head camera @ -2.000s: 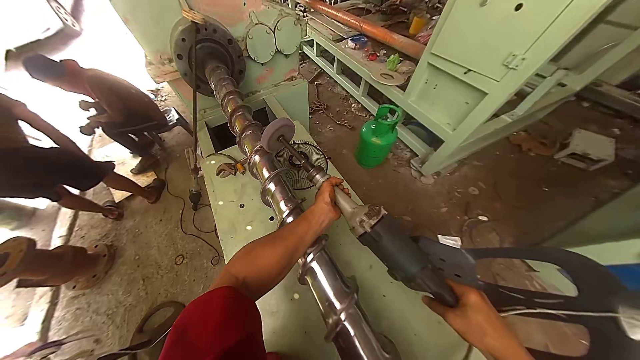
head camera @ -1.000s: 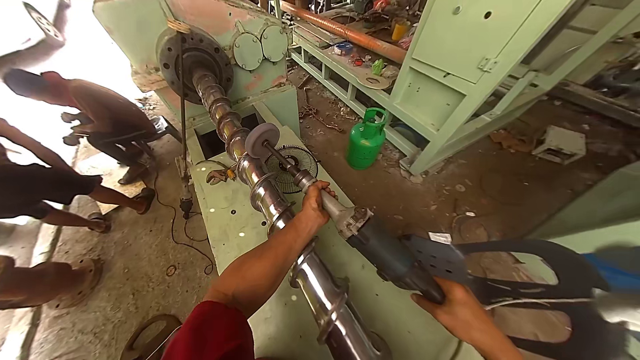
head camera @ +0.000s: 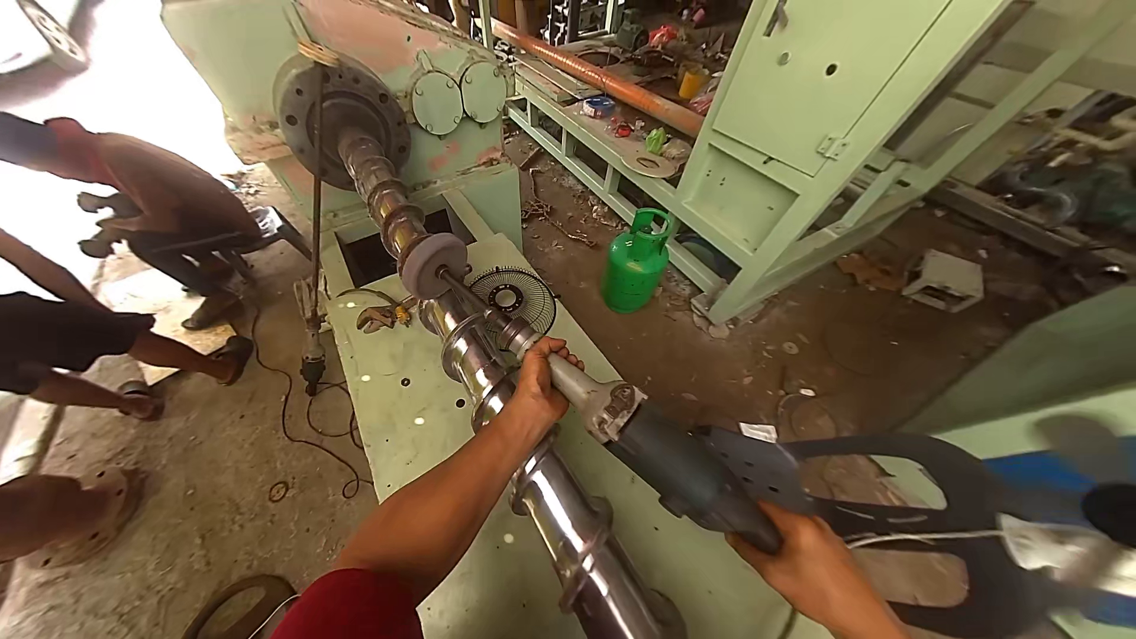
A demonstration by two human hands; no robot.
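Note:
My left hand point(head camera: 541, 382) is closed around the metal neck of a long electric die grinder point(head camera: 683, 461). Its rear handle is in my right hand point(head camera: 803, 559), at the lower right. A thick round grinding wheel point(head camera: 435, 266) on the tool's spindle lies against or just over a large steel extruder screw point(head camera: 568, 515); actual contact cannot be told. The shiny screw, with its spiral flights, runs from a round bolted flange point(head camera: 342, 120) down to the bottom edge, over a pale green machine bed point(head camera: 399, 426).
A fan guard point(head camera: 513, 302) and a wrench point(head camera: 382, 317) lie on the bed. A green gas cylinder point(head camera: 636, 262) stands right of it, beside a green steel frame point(head camera: 621, 191). Two people are at the left, one seated point(head camera: 169, 195). Another grinder point(head camera: 312, 355) hangs by the bed, its cable on the floor.
The view has shifted a little. Both hands keep their hold on the grinder, and its wheel stays at about the same part of the screw.

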